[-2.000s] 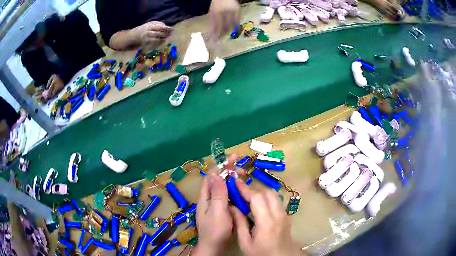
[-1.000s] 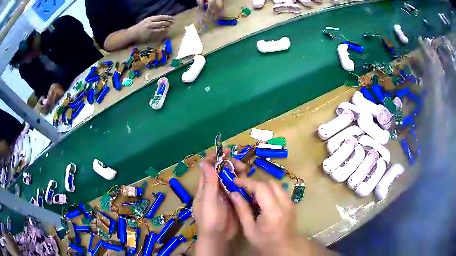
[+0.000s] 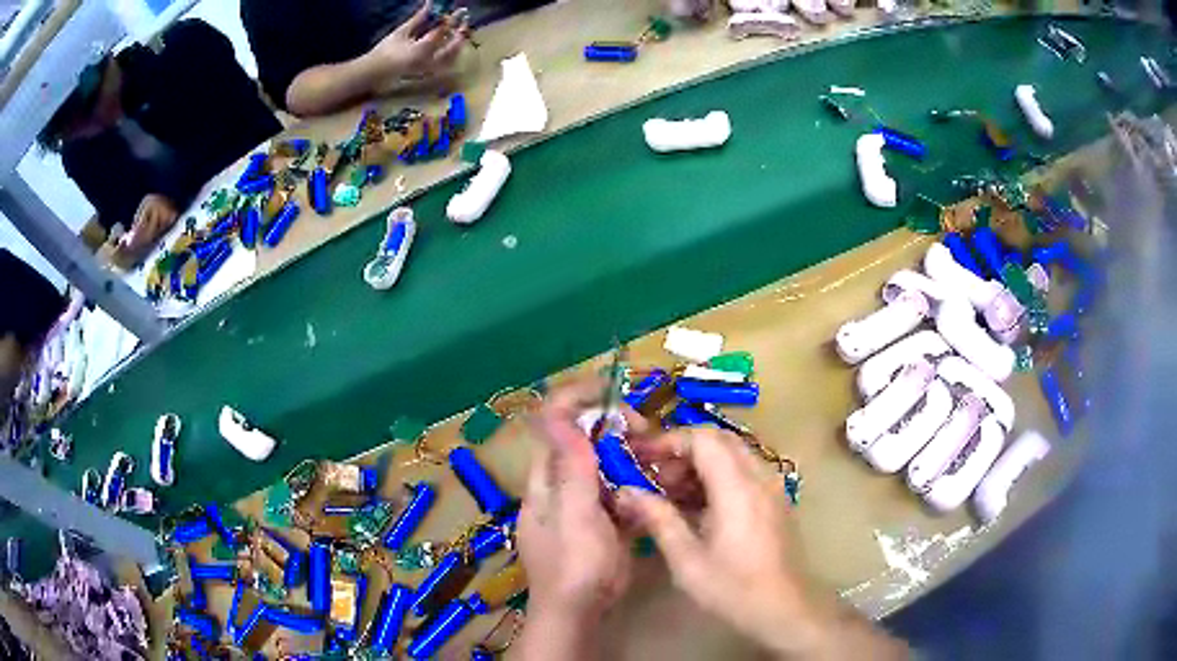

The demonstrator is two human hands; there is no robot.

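Observation:
A blue battery cell (image 3: 625, 462) lies in a white-pink housing (image 3: 596, 422) between my two hands, just over the bench. My left hand (image 3: 564, 517) grips the housing from its left side. My right hand (image 3: 723, 523) has its thumb and fingers at the lower right of the cell. A small circuit board (image 3: 617, 375) stands up blurred at the upper end of the housing. The fingers hide much of the housing.
A battery-and-board pile (image 3: 319, 577) lies at the lower left, and a housing pile (image 3: 919, 387) at the right. The green belt (image 3: 542, 284) crosses behind with scattered housings. People sit across it; a person's hand (image 3: 420, 54) shows at the top.
Both hands have stayed around the housing and cell, with the right hand shifting slightly right and its fingers moving on the cell. Housings on the belt have shifted left.

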